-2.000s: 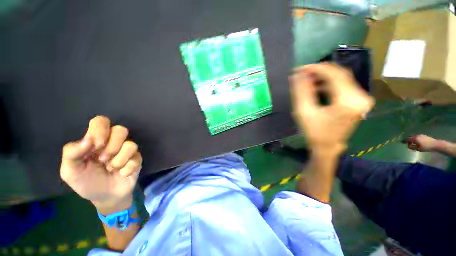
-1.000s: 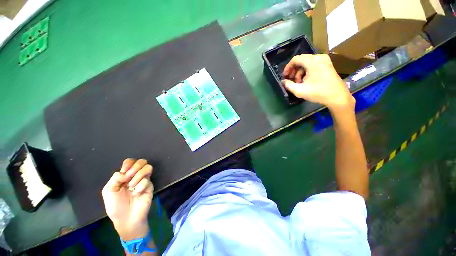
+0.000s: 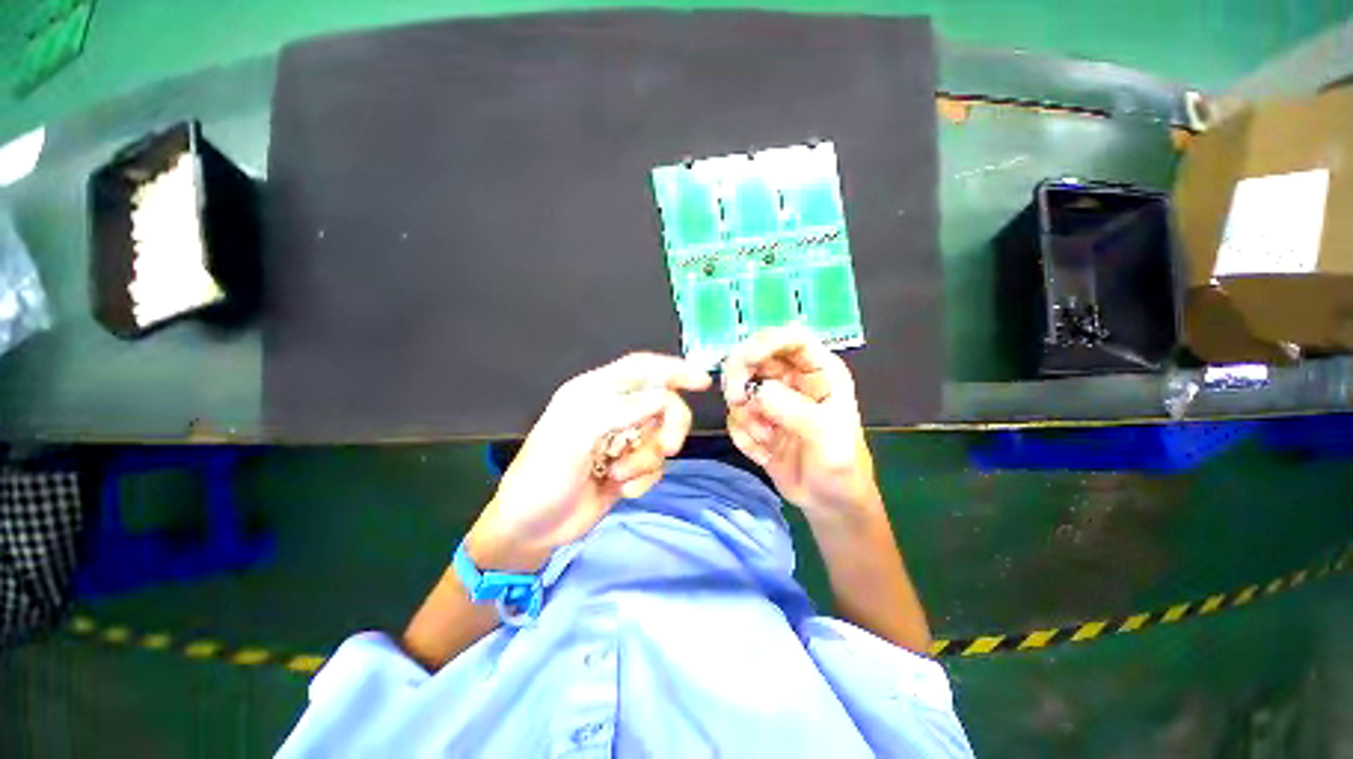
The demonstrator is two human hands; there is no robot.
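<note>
A green PCB panel (image 3: 760, 249) lies on the dark work mat (image 3: 490, 223), right of its middle. Small dark parts stand along its top edge and middle row. My right hand (image 3: 794, 415) is at the panel's near edge, with a small dark component (image 3: 752, 389) between its fingertips. My left hand (image 3: 601, 445), with a blue wrist strap (image 3: 502, 586), is beside it, its index fingertip close to my right fingers. Its other fingers curl around small pale pieces (image 3: 614, 448), too small to name surely. A dark spot between the hands is unclear.
The left parts bin (image 3: 235, 237) holds white pieces. The right parts bin (image 3: 1143, 267) has a few dark parts inside. A cardboard carton (image 3: 1276, 319) stands beyond it. A clear plastic bag (image 3: 18, 282) is at the far left. Another panel (image 3: 52, 42) shows top left.
My right hand has left the right parts bin and moved left to the panel's near edge. My left hand has come across beside it. The head view has turned and shifted.
</note>
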